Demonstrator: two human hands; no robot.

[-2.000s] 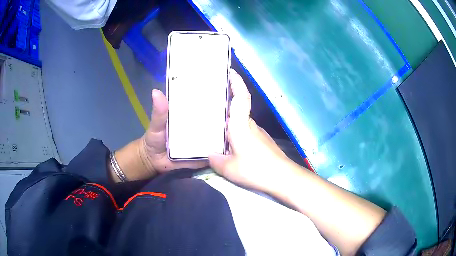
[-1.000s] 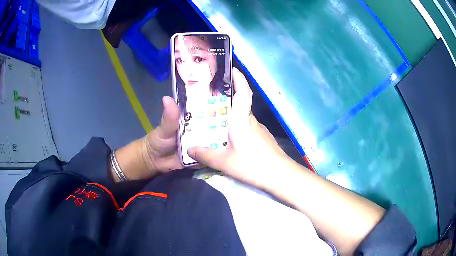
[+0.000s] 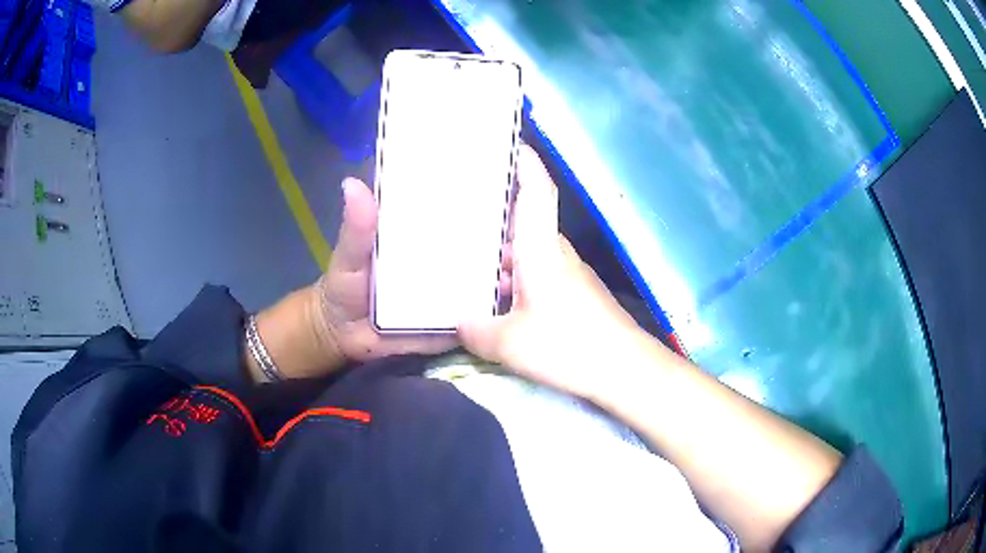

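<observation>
A mobile phone (image 3: 445, 194) is upright in front of me, its screen glaring plain white with a pale edge. My left hand (image 3: 351, 286) holds it from the left and below, thumb along its left side; a silver bracelet is on that wrist. My right hand (image 3: 530, 275) holds its right side, with the thumb near the bottom right corner. Both hands are bare. The fingers behind the phone are hidden.
A shiny green bench (image 3: 649, 162) with blue tape runs along the right. A black mat (image 3: 938, 238) lies at the far right. Blue crates (image 3: 41, 54) and a pale cabinet (image 3: 54, 238) are at left. Another person's arm (image 3: 173, 19) and a blue stool (image 3: 324, 92) show above.
The phone screen has gone from a picture with icons to plain white. My right thumb has moved from the lower screen to the bottom right corner. The other person's arm now shows bare skin.
</observation>
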